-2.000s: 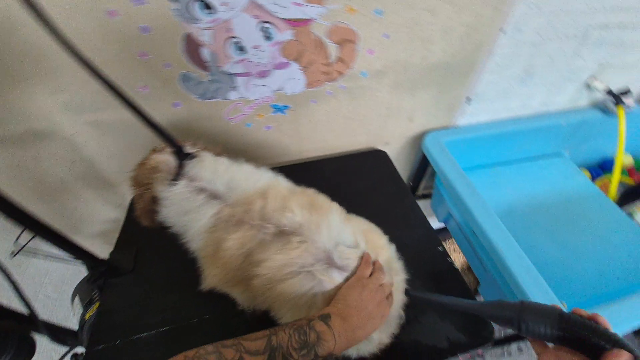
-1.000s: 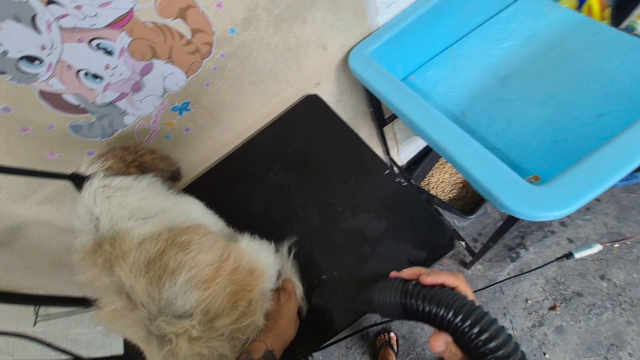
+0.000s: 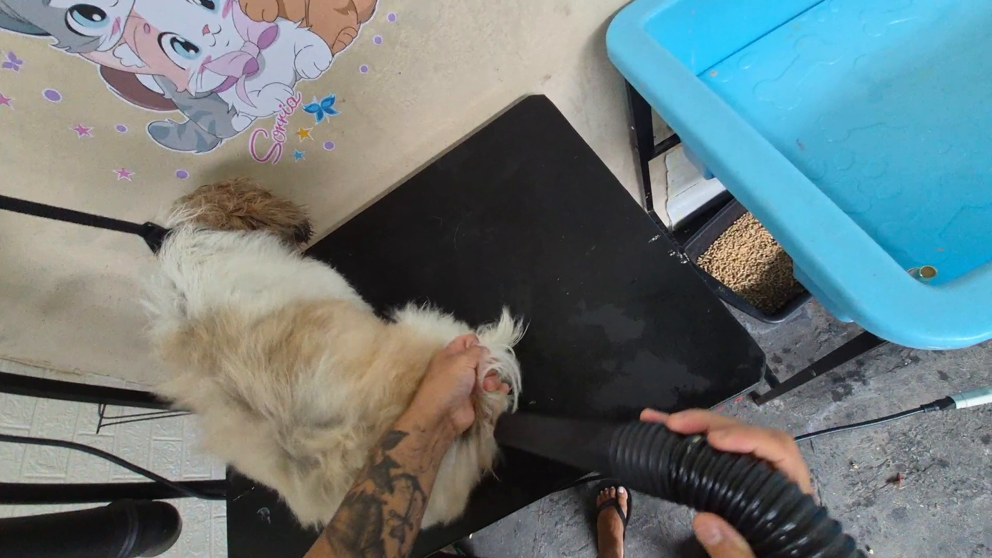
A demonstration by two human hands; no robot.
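A long-haired cream and white dog (image 3: 294,341) stands on a black grooming table (image 3: 527,256), its brown head turned toward the wall and a black strap (image 3: 77,213) at its neck. My left hand (image 3: 457,380), below a tattooed forearm, grips the dog's tail (image 3: 502,349) at the rump. In my right hand (image 3: 736,465) is the black corrugated hose of a pet dryer (image 3: 697,473). Its flat nozzle (image 3: 550,438) points left, with the tip close to the fur under the tail. Whether the tip touches the fur cannot be told.
At the upper right stands a light blue tub (image 3: 852,194) on a black metal frame. Under it is a dark tray of pellets (image 3: 748,263). A cable (image 3: 876,422) crosses the concrete floor. Black bars (image 3: 77,387) run along the left side, and a sandalled foot (image 3: 612,511) shows below the table.
My left hand, earlier flat on the dog's rump, now holds the tail. The nozzle points at the dog's rear, and more of the hose is in view. The view has shifted strongly.
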